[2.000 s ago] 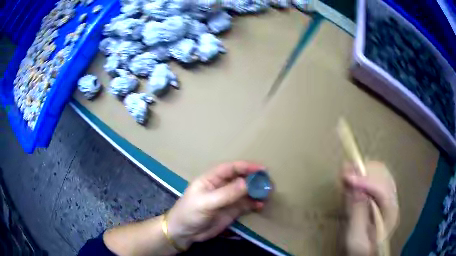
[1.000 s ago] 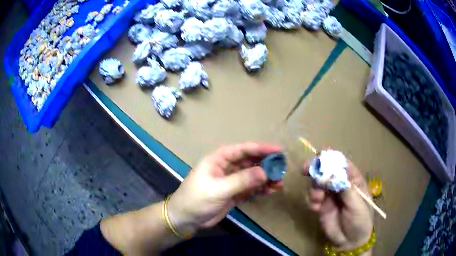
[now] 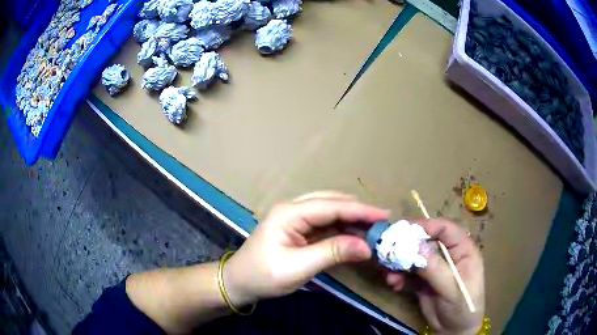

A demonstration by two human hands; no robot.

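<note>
My left hand (image 3: 298, 245) holds a dark blue-grey cup (image 3: 376, 237) between thumb and fingertips. My right hand (image 3: 455, 278) holds a pale sculpted piece (image 3: 403, 246). The cup is against the left end of the piece, open side hidden. A thin pale wooden stick (image 3: 452, 265) lies across my right hand, its tip pointing up and away. A small orange-yellow pot (image 3: 476, 197) stands on the cardboard beyond my right hand, with dark drips around it.
Loose pale pieces (image 3: 190, 52) lie heaped at the upper left, beside a blue tray (image 3: 62, 127) of small cream pieces. A pink-lilac tub (image 3: 507, 127) of dark cups stands at right. Pale assemblies (image 3: 579, 281) line the right edge. Brown cardboard (image 3: 288, 124) covers the green bench.
My right hand has taken up a pale piece since the first frame, keeping the stick. The cup, apart from the piece one second ago, is now against it. The camera view has shifted.
</note>
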